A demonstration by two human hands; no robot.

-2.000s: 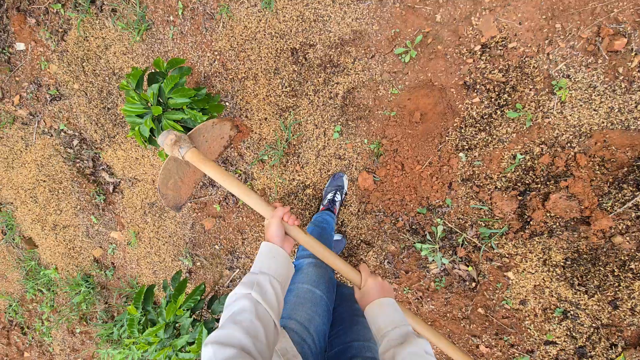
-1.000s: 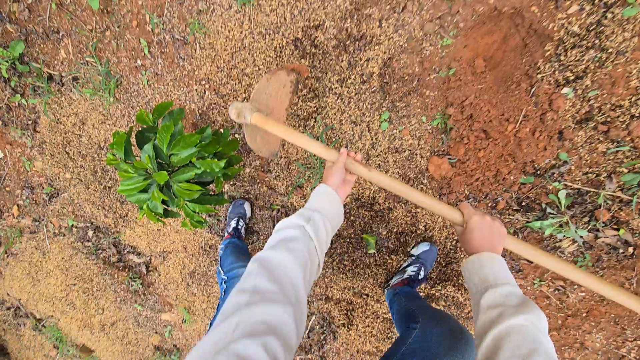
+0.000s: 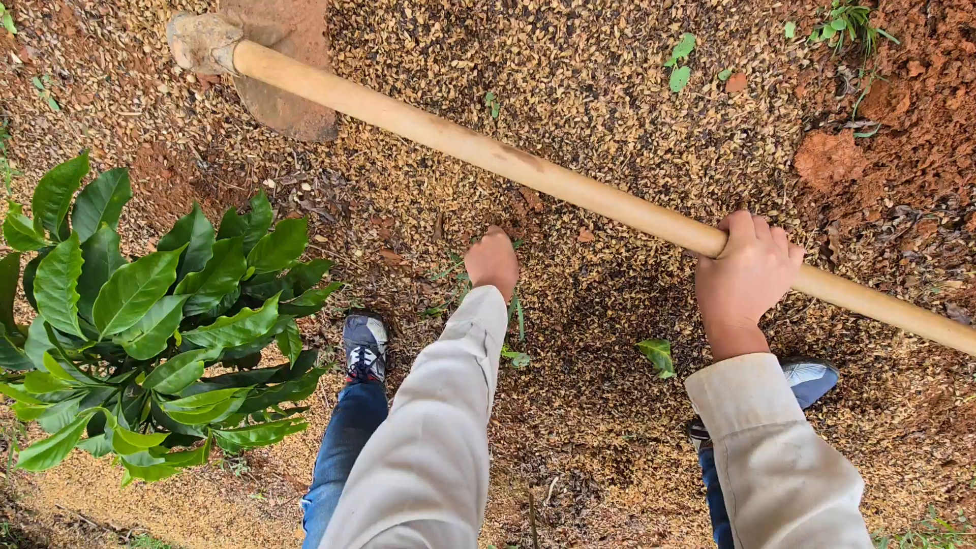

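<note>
My right hand (image 3: 747, 274) is closed around the wooden handle of a hoe (image 3: 488, 152), which slants across the view. At the upper left the hoe's soil-stained metal blade (image 3: 286, 91) lies against the husk-covered ground. My left hand (image 3: 492, 261) is off the handle and down at a tuft of green weeds (image 3: 460, 282) between my feet. Its fingers are curled at the weeds, with the fingertips hidden beneath the hand, so the grip itself is not visible.
A leafy green shrub (image 3: 152, 328) stands at the left beside my shoe (image 3: 365, 345). My other shoe (image 3: 810, 381) is partly behind the right sleeve. Red soil clods (image 3: 831, 160) lie at the upper right, and a loose green leaf (image 3: 657, 357) lies between my feet.
My left hand has let go of the hoe handle and moved down to the weeds. The right hand still holds the handle. The view has come closer to the ground.
</note>
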